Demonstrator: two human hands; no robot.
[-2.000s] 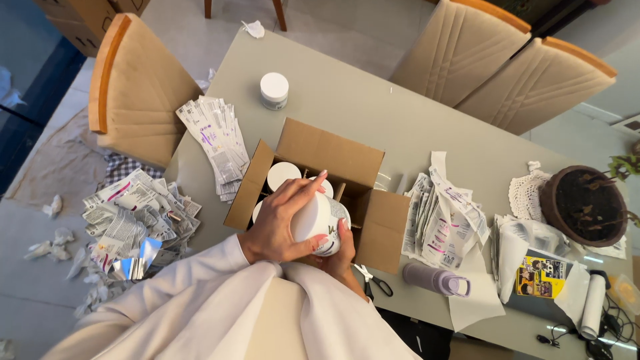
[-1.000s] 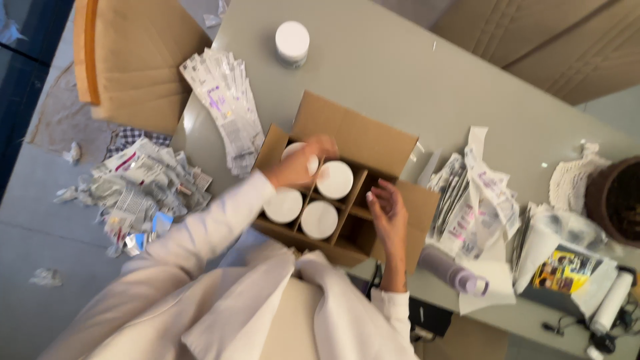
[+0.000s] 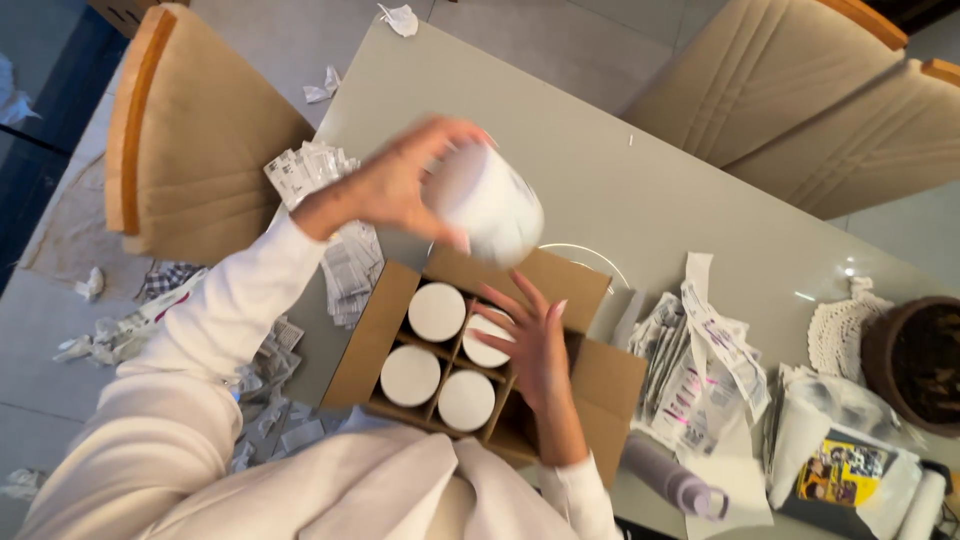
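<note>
My left hand (image 3: 401,184) grips a white lidded jar (image 3: 487,202), blurred by motion and tilted above the far flap of the cardboard box (image 3: 360,337). Nothing is held by my right hand (image 3: 529,345), which hovers over the box with its fingers spread. Cardboard dividers split the box into compartments. Several white-lidded jars stand in them, among them one at the back left (image 3: 437,312) and one at the front (image 3: 466,400). My right hand partly covers another jar (image 3: 487,337). The compartments on the right side show bare cardboard, partly hidden by my right arm.
Printed labels (image 3: 351,270) lie left of the box, more label sheets (image 3: 697,375) to its right. A lilac bottle (image 3: 667,472), a plant pot (image 3: 919,364) on a crocheted doily (image 3: 840,330) and a plastic-wrapped pack (image 3: 840,465) are at the right. Chairs (image 3: 202,142) flank the table (image 3: 600,180).
Two seconds ago both hands held a jar over the box; one second ago my left hand was on a jar inside it. Now my left hand holds a jar above the far flap.
</note>
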